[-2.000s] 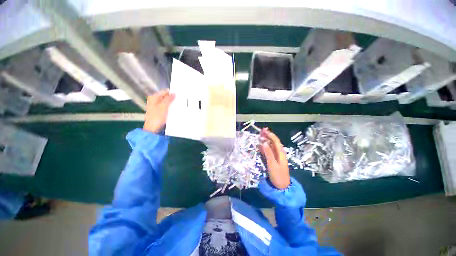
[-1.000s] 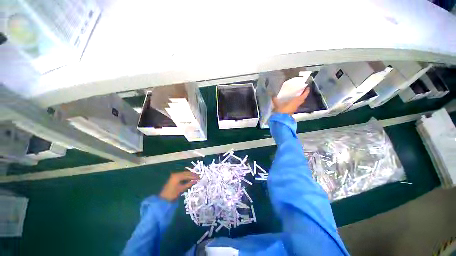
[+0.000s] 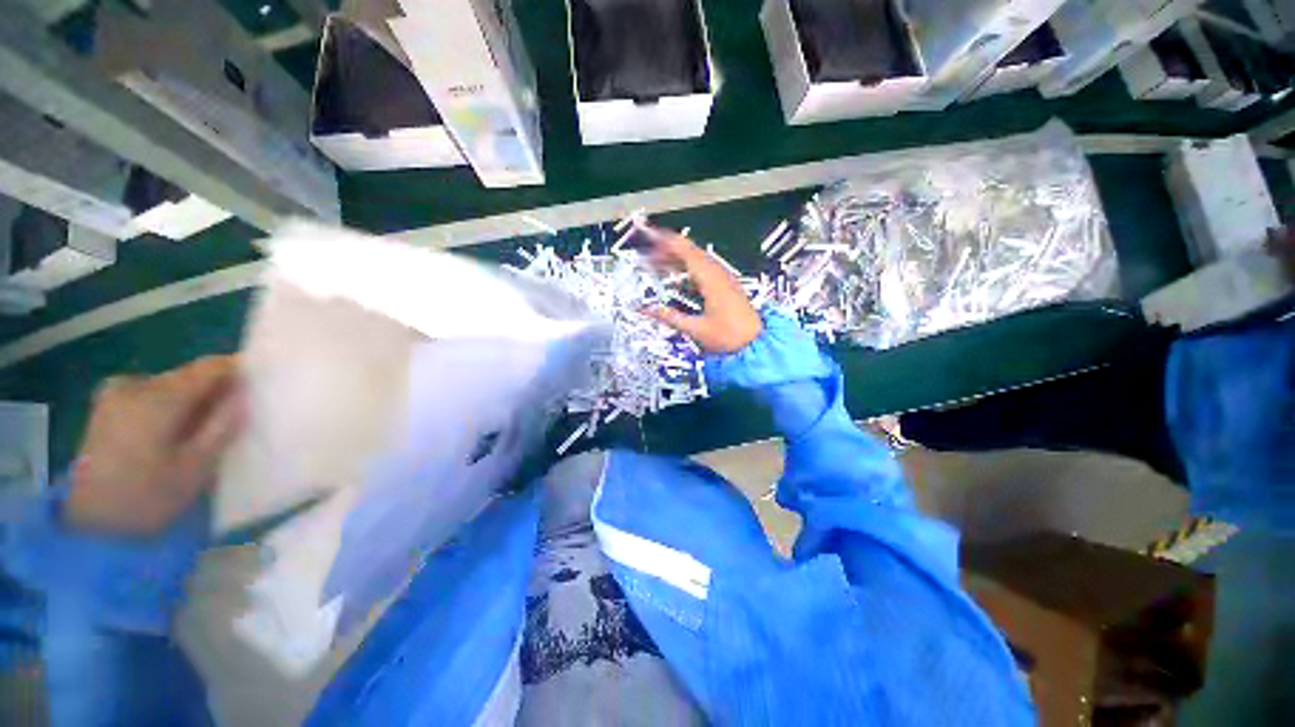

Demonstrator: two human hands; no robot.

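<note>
My left hand [image 3: 164,433], blurred, grips the left side of an open white retail box [image 3: 376,398]. The box is tilted above the bench's front edge, its cream inside and loose flaps showing. My right hand [image 3: 717,301] is over the pile of white carton clips [image 3: 618,334], thumb and fingers apart. White clips lie around its fingertips; blur hides whether one is held. A clear plastic bag [image 3: 980,249] full of the same pieces lies right of the pile.
Open boxes with dark inserts [image 3: 642,121] stand in a row behind the pale strip, with upright cartons among them. White cartons [image 3: 1224,206] are at the right. Another person's blue sleeve [image 3: 1236,419] reaches in there. A brown box [image 3: 1086,625] is below the bench.
My right hand has moved from the back row to the clip pile. My left hand has left the pile and now holds a carton. Another person's sleeve has appeared at the right.
</note>
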